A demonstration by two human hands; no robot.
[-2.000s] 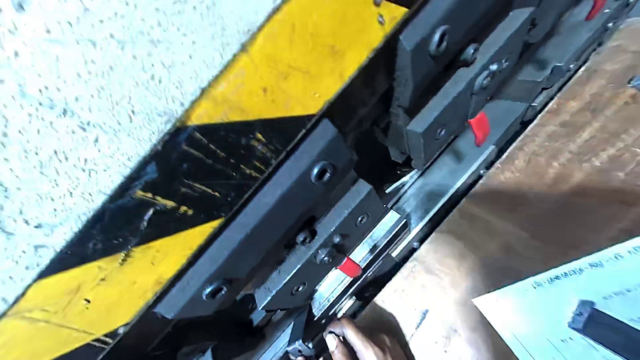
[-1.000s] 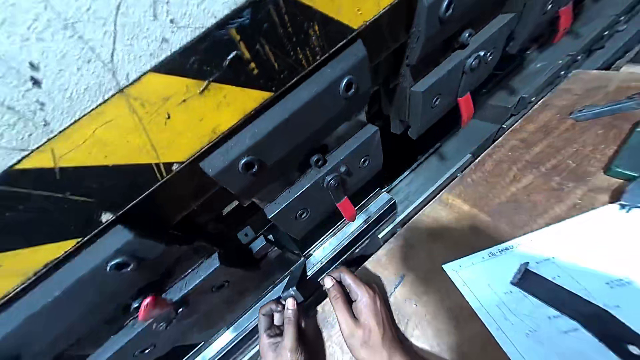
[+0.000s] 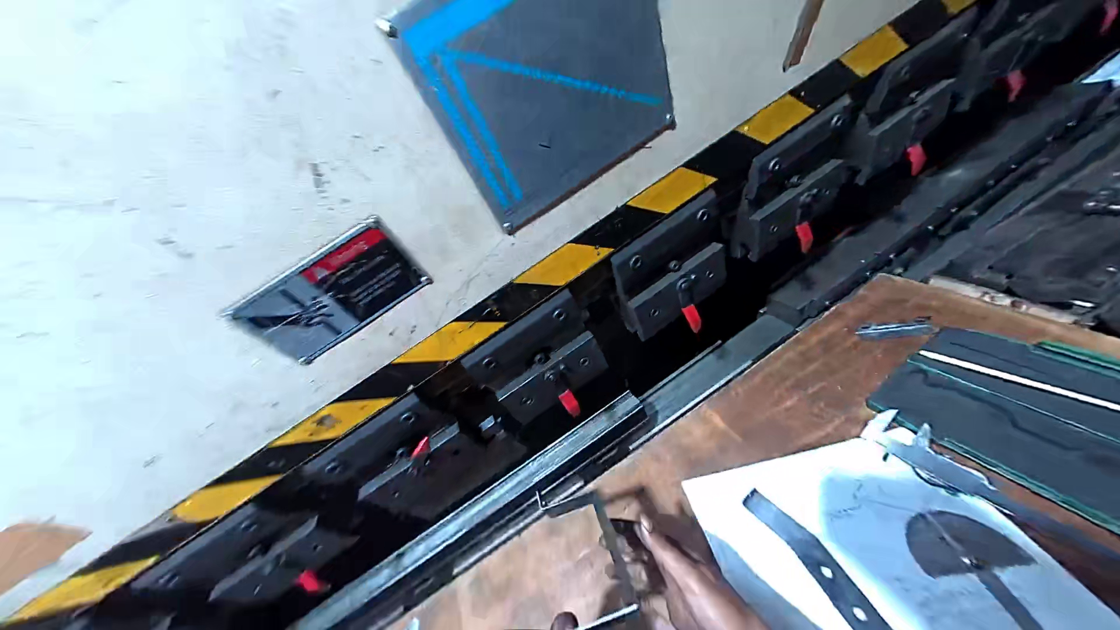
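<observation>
My right hand (image 3: 691, 573) is at the lower middle, its fingers closed around a thin bent metal piece (image 3: 617, 551) above the wooden board. Of my left hand (image 3: 564, 621) only a fingertip shows at the bottom edge, near the same piece; its grip is hidden. To the left runs the lower die rail (image 3: 525, 486) of a press brake. Above it hangs a row of dark punch clamps (image 3: 551, 376) with red levers. On a paper sheet (image 3: 726, 507) right of my right hand lie a dark metal strip with holes (image 3: 809, 560), a semicircular protractor (image 3: 967, 542) and a caliper (image 3: 936, 464).
The wooden board (image 3: 744, 402) borders the machine bed. A dark green-edged case (image 3: 1024, 394) lies at its right, with a small metal piece (image 3: 892, 329) beside it. Yellow and black stripes (image 3: 560, 264) edge the pale machine front, which bears two plates.
Both hands have moved away from the die rail to over the board, and the bent piece is now in my right hand. The view has swung and takes in more of the machine.
</observation>
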